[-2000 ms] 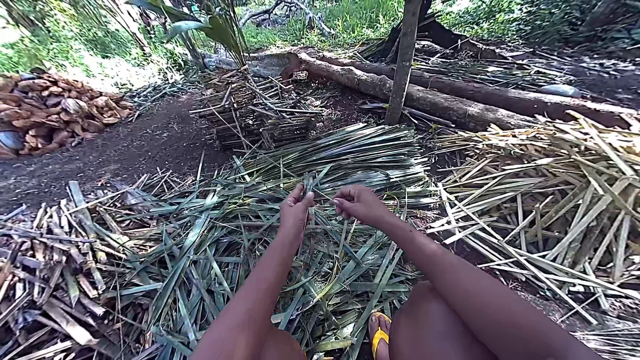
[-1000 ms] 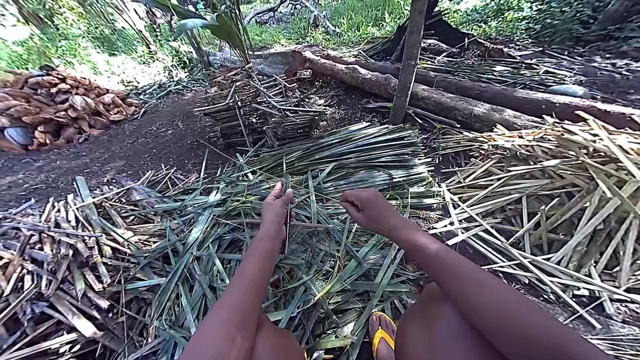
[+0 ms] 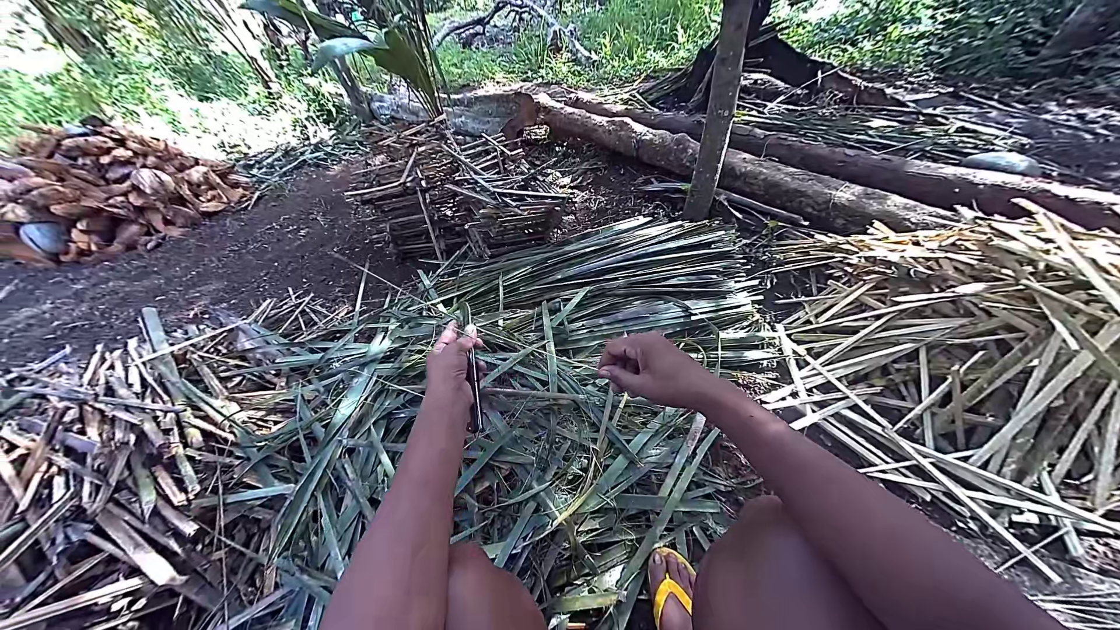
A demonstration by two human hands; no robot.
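Note:
My left hand (image 3: 453,363) is closed around a slim tool with a dark handle (image 3: 475,402), which looks like a knife; a green bit of leaf shows at its fingertips. My right hand (image 3: 647,369), fingers curled, is apart from the left and to its right; a thin strand may be between its fingertips, too fine to tell. Beneath both hands spreads a loose layer of green palm leaf strips (image 3: 525,446). Just beyond them lies a neat bundle of long green leaf strips (image 3: 612,271).
Dry cut stalks (image 3: 105,464) are heaped on the left, pale dry strips (image 3: 962,350) on the right. A stack of sticks (image 3: 464,201), a thin upright post (image 3: 719,114) and long logs (image 3: 787,184) stand or lie ahead. Coconut husks (image 3: 114,188) are piled at far left.
Two seconds ago my hands were close together at the leaf strips; they are now farther apart. The dark-handled tool in my left hand shows more plainly.

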